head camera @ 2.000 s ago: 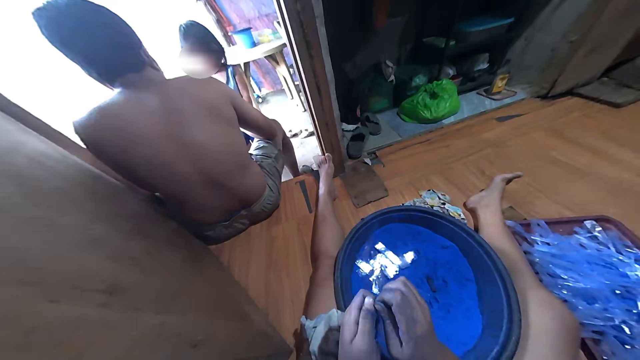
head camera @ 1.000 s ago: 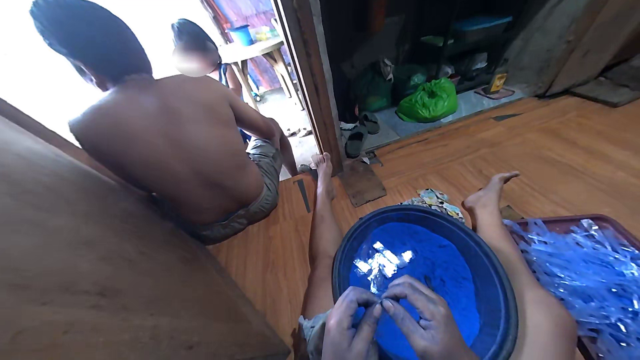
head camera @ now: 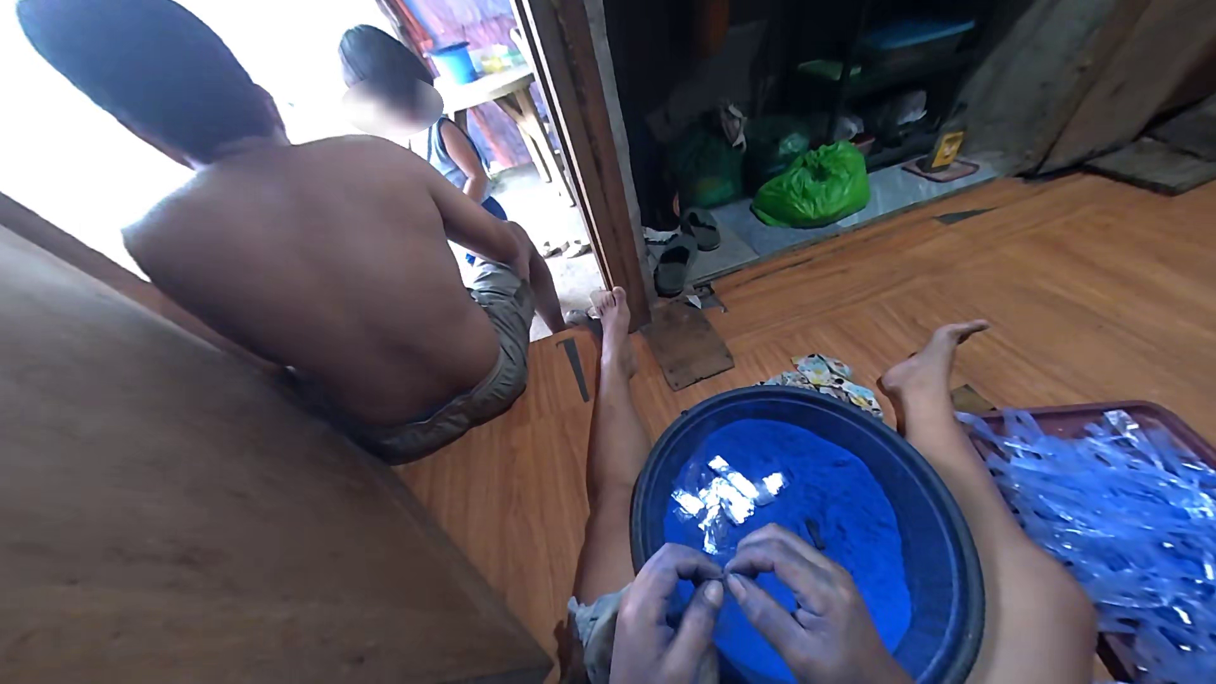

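Between my outstretched legs stands a round dark basin (head camera: 961,570) holding blue powder (head camera: 855,503). Several small shiny clear plastic packets (head camera: 727,494) lie on the powder toward its far left side. My left hand (head camera: 670,613) and my right hand (head camera: 807,603) meet over the near part of the basin, thumbs and forefingers pinched together at the tips. Something small and thin seems to be between the fingertips, too small to make out. A small dark thing (head camera: 815,534) lies on the powder just beyond my right hand.
A dark red tray (head camera: 1164,418) heaped with clear plastic strips (head camera: 1121,513) is at the right. Patterned cloth (head camera: 826,373) lies behind the basin. A person (head camera: 323,275) sits in the doorway at left, another beyond. A green plastic bag (head camera: 815,185) and slippers (head camera: 676,264) are farther off.
My hands were bunched closer together two seconds ago; the fingers are now more raised and spread, with the tips still meeting. The packets on the powder look unchanged.
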